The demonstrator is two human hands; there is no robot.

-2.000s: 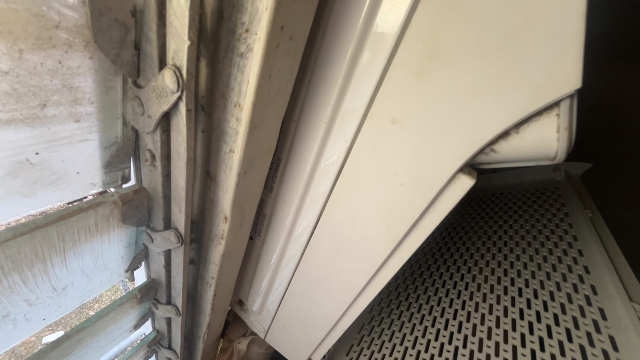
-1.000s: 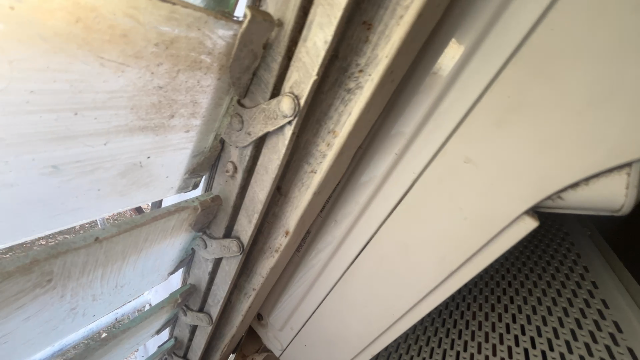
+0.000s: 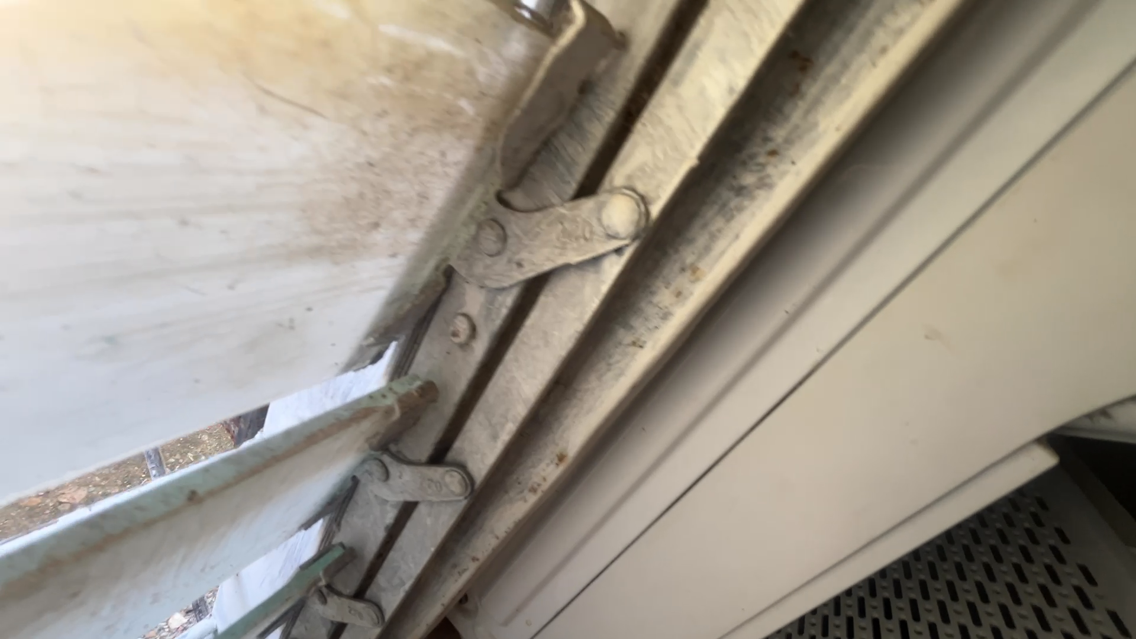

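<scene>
Neither of my hands shows in the head view. A louvre window with dirty, cloudy slats fills the left side; its large upper slat (image 3: 222, 231) lies above a lower slat (image 3: 204, 506). A pivot link (image 3: 550, 238) with two rivets joins the slat side to a long metal bar (image 3: 568, 328). A smaller link (image 3: 415, 479) sits lower on the same bar, and another (image 3: 348, 609) is near the bottom edge. The metal is grimy, with rust spots on the window frame (image 3: 674, 293).
Right of the frame stands a pale appliance-like panel (image 3: 852, 426) with a long seam. A perforated metal sheet (image 3: 967, 568) lies at the lower right. Ground with leaves (image 3: 80, 497) shows through the gap between slats.
The view has shifted left and closer to the louvre links, and it is tilted more. No hand has come into sight, and the slats show no plain movement of their own.
</scene>
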